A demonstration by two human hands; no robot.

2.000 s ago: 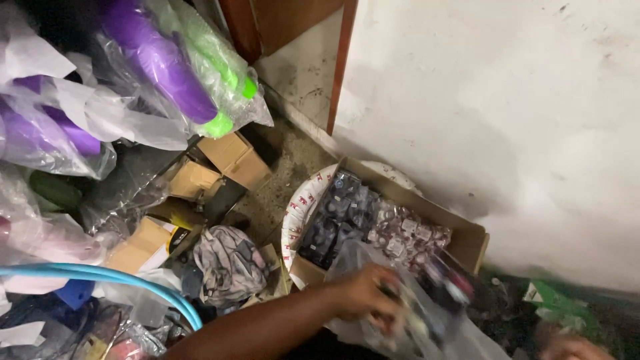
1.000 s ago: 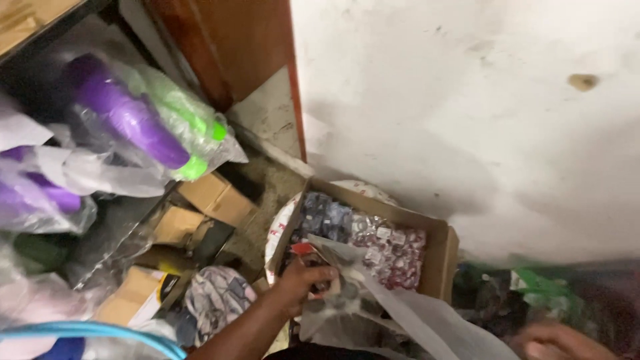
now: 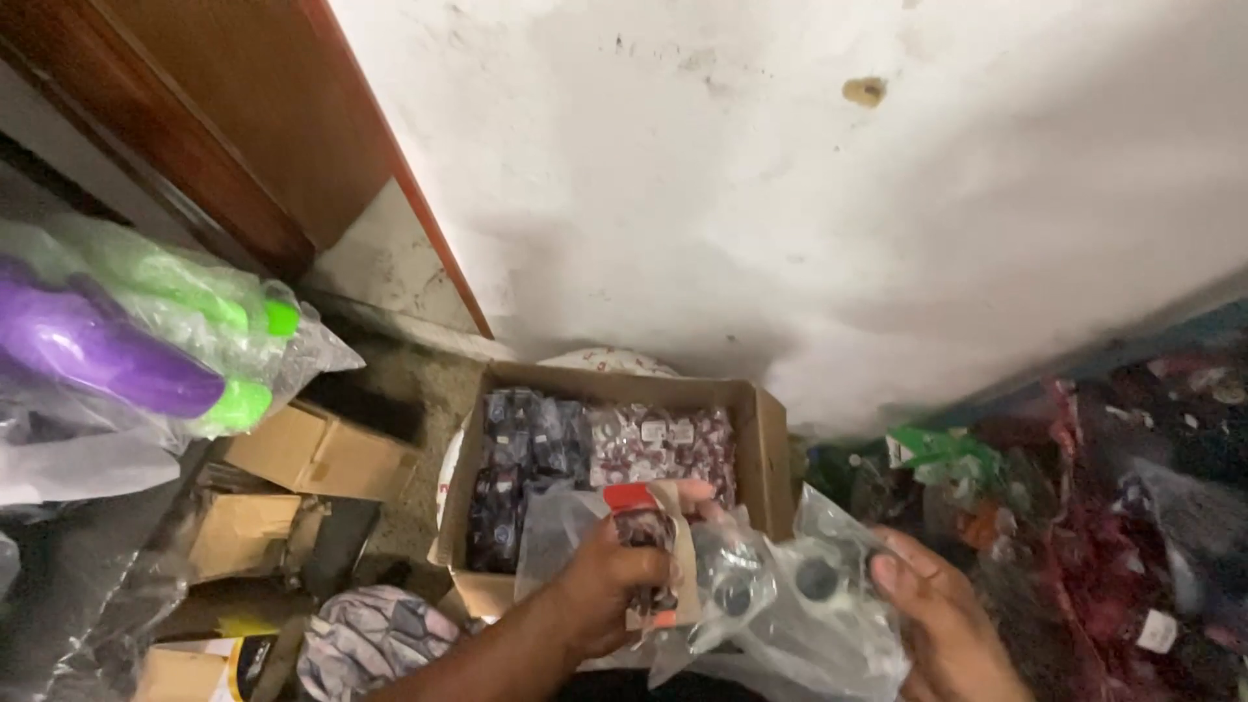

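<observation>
My left hand (image 3: 619, 580) grips a small red and tan cardboard package (image 3: 673, 556) in front of the open carton. A clear plastic bag (image 3: 838, 624) with round dark-centred items in it hangs beside the package, and my right hand (image 3: 936, 609) holds the bag's right side. Behind my hands stands a cardboard carton (image 3: 765, 439). Its left part holds dark plastic-wrapped packets (image 3: 507, 439); clear packets with dark red contents (image 3: 663, 439) lie in its right part. The bag hides part of the carton's near side.
A white wall (image 3: 682, 195) rises behind the carton. At the left are bagged purple and green bottles (image 3: 107, 341), small cardboard boxes (image 3: 322, 453) and a bundle of patterned cloth (image 3: 375, 639). Mixed plastic-wrapped goods (image 3: 1121, 546) fill the right side, a green wrapper (image 3: 946, 453) among them.
My right hand has come in from the lower right edge and now holds the plastic bag near my left hand. The view has shifted, with the bottles further left.
</observation>
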